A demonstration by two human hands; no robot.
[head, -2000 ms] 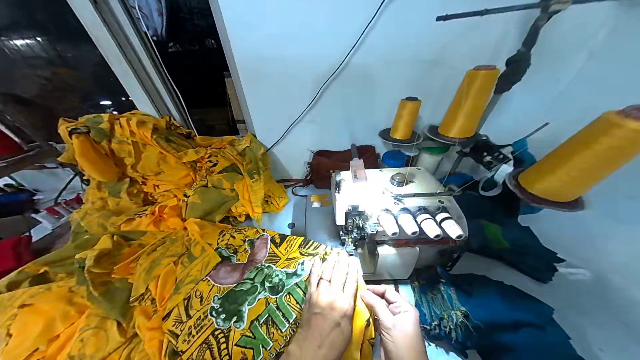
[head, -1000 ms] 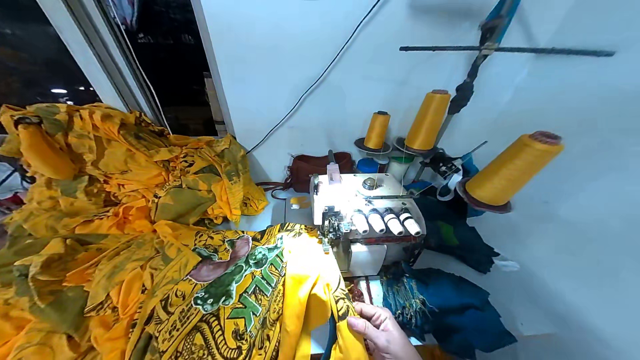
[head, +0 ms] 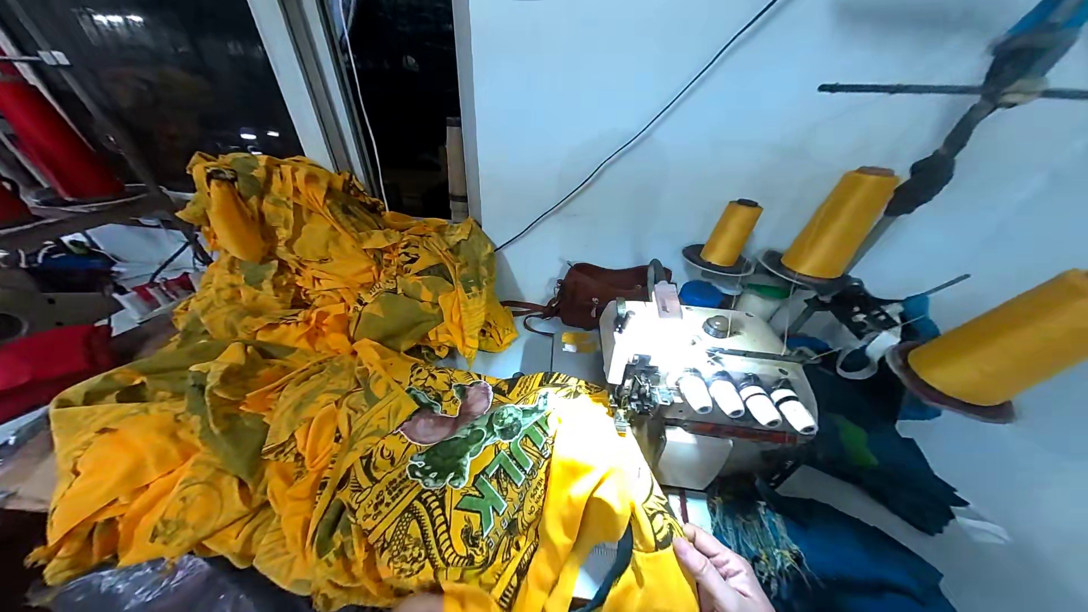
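Observation:
A yellow printed garment (head: 476,476) with a green figure and lettering lies with its right part at the needle area of a white overlock sewing machine (head: 705,348), whose lamp lights the cloth brightly. My right hand (head: 718,568) pinches the garment's edge between thumb and fingers, below and right of the needle area. My left hand (head: 421,602) shows only as a sliver at the bottom edge, beside the yellow cloth; its fingers are hidden. A dark band (head: 619,565) shows in the fold near my right hand.
Yellow patterned cloth (head: 340,289) is heaped at the left. Yellow thread cones (head: 841,223) stand on holders at the right. A brown bag (head: 595,293) lies behind the machine against the wall. Dark blue cloth (head: 858,552) lies at the lower right, and plastic (head: 178,586) at the lower left.
Two seconds ago both hands lay on the cloth near the needle area. The left has moved out to the bottom edge, and the right has moved down, away from the machine, holding the garment's edge.

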